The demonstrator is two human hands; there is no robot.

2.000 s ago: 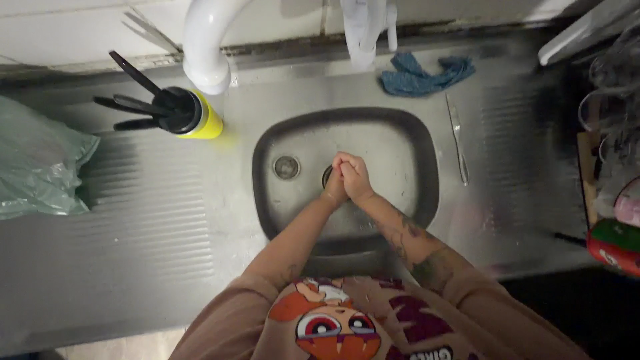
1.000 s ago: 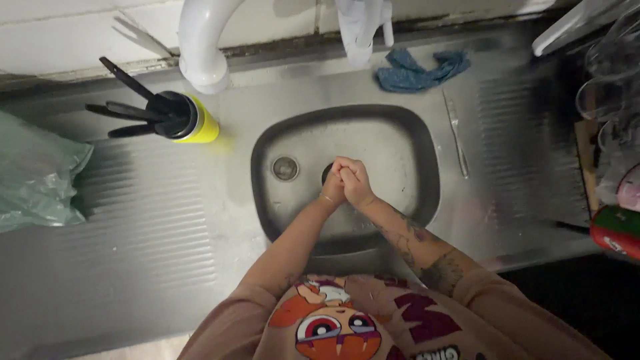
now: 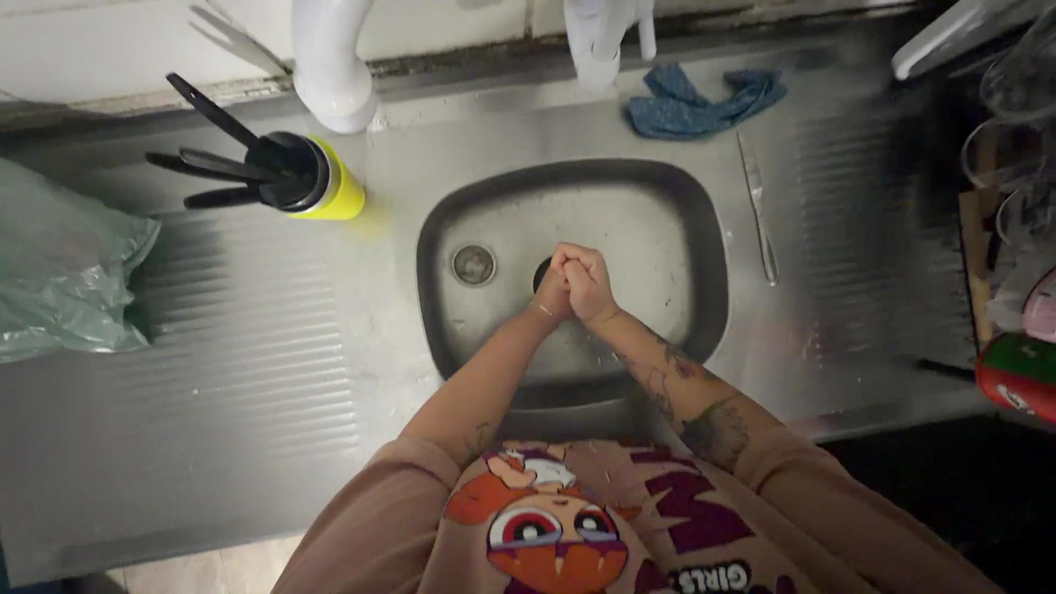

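Both my hands are clasped together over the stainless steel sink basin (image 3: 660,247). My left hand (image 3: 554,290) is partly covered by my right hand (image 3: 587,282), whose fingers are folded against it. Whether anything lies between the palms is hidden. A dark round object (image 3: 541,271) shows just behind my left hand, mostly hidden by it. The metal drain strainer (image 3: 473,264) sits in the basin to the left of my hands. A table knife (image 3: 757,206) lies right of the basin, below a crumpled blue cloth (image 3: 701,103).
A yellow container (image 3: 342,186) with several black-handled utensils stands left of the basin. Behind it rises a white faucet spout (image 3: 334,82), with another white fixture (image 3: 596,41) farther right. A green plastic bag (image 3: 66,264) lies at far left. Clear glasses (image 3: 1002,153) and a red-green can (image 3: 1019,375) are at right.
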